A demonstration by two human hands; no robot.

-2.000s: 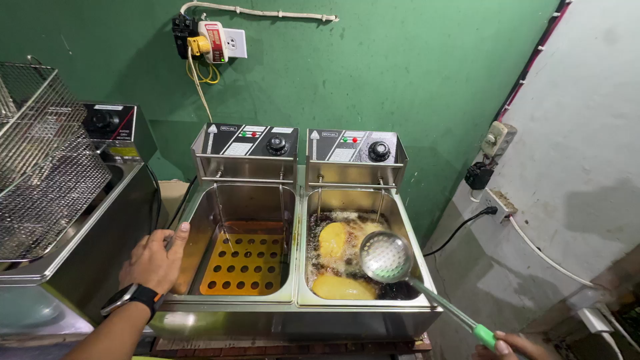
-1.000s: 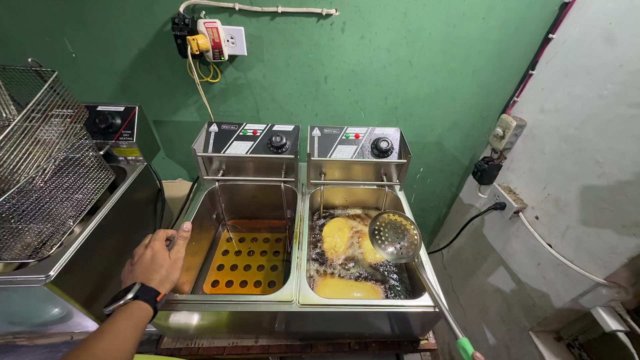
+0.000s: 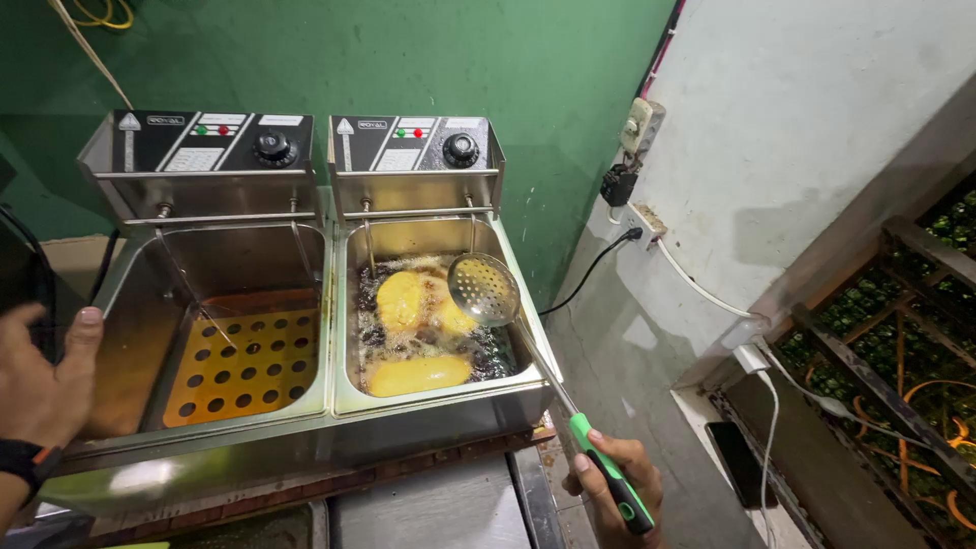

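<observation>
My right hand (image 3: 618, 484) grips the green and black handle of a perforated metal skimmer (image 3: 484, 290). The skimmer's round head is over the right fryer tank (image 3: 415, 229), at its right side, partly covering a yellow battered piece (image 3: 456, 316). Another yellow piece (image 3: 399, 300) lies left of it and a longer one (image 3: 419, 375) near the front, all in bubbling oil. My left hand (image 3: 46, 374), slightly blurred, is at the left edge of the left tank (image 3: 252, 229), fingers apart and holding nothing; whether it touches the rim I cannot tell. That tank holds still oil over a perforated plate (image 3: 244, 366).
Two control boxes with black knobs (image 3: 274, 149) stand behind the tanks against a green wall. Right of the fryer, a black cord (image 3: 587, 267) runs to a wall outlet (image 3: 646, 225). A phone (image 3: 740, 461) lies on a ledge by a metal grille (image 3: 877, 381).
The view has shifted right and nearer the fryer. The skimmer head has moved from the lower right of the tank, two seconds ago, toward its upper right side. My right hand has come fully into view.
</observation>
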